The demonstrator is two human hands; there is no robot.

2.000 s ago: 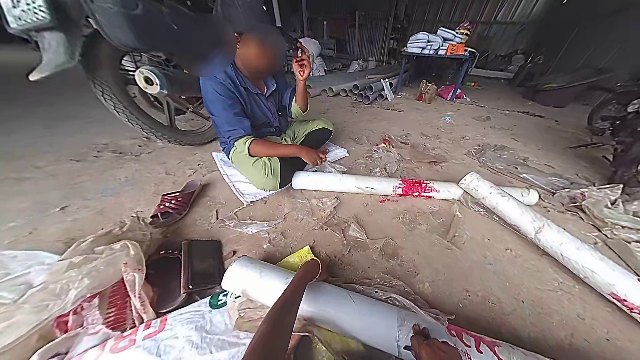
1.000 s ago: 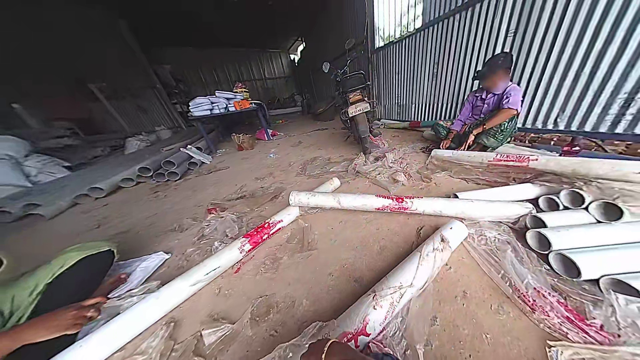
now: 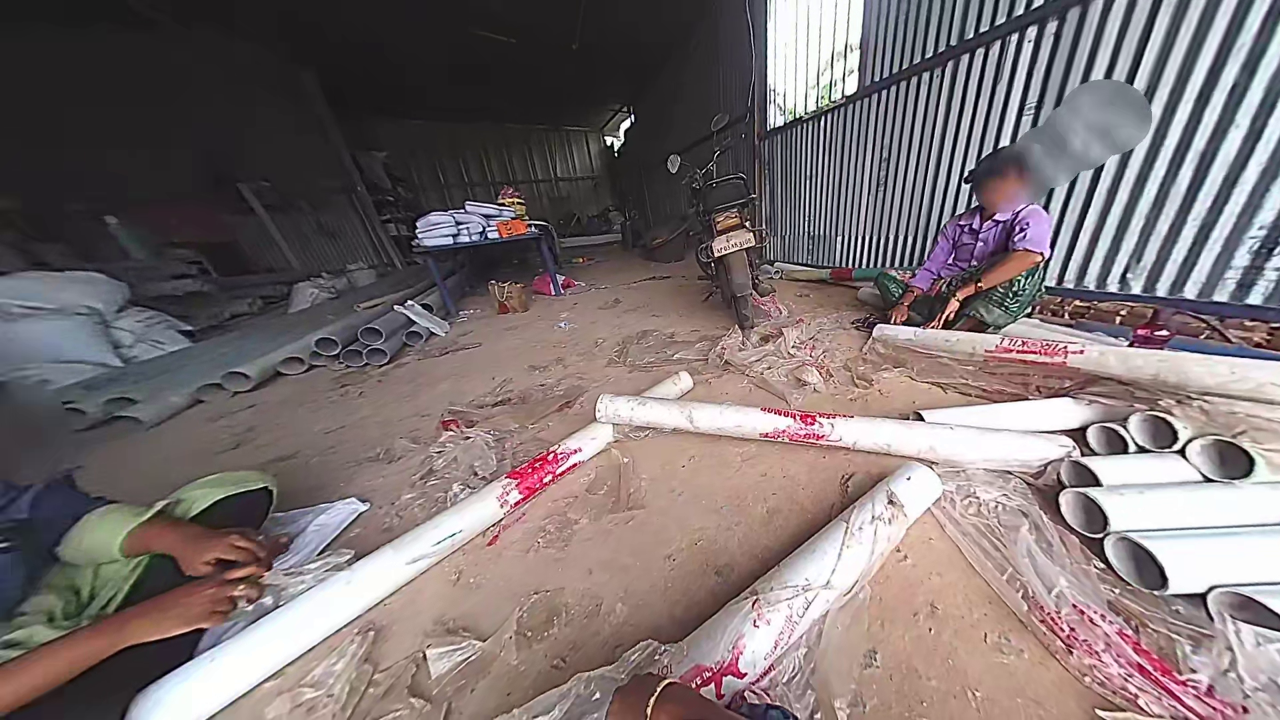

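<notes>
At the bottom edge, my right hand point(image 3: 672, 700), with a gold-coloured band on it, touches or lies close to the clear plastic around a white pipe point(image 3: 850, 550) with red print. The frame cuts off most of this hand, so its grip is hidden. My left hand is out of view. Beyond the near pipe, another white pipe point(image 3: 840, 432) lies crosswise, its left end meeting a long white pipe point(image 3: 420, 545) that runs to the lower left. Loose printed plastic film point(image 3: 1090, 610) lies right of the near pipe.
A person's hands point(image 3: 215, 570) are beside the long pipe at left. Another person point(image 3: 985, 245) sits by the corrugated wall at right, behind a wrapped pipe point(image 3: 1110, 362). Several open-ended white pipes point(image 3: 1190, 505) lie at right. Farther back are a motorcycle point(image 3: 735, 240), a table point(image 3: 480, 240) and grey pipes point(image 3: 330, 335).
The view has swung far to the right. Two seconds ago my left hand was at a yellow piece near the pipe's left end; it has left the view.
</notes>
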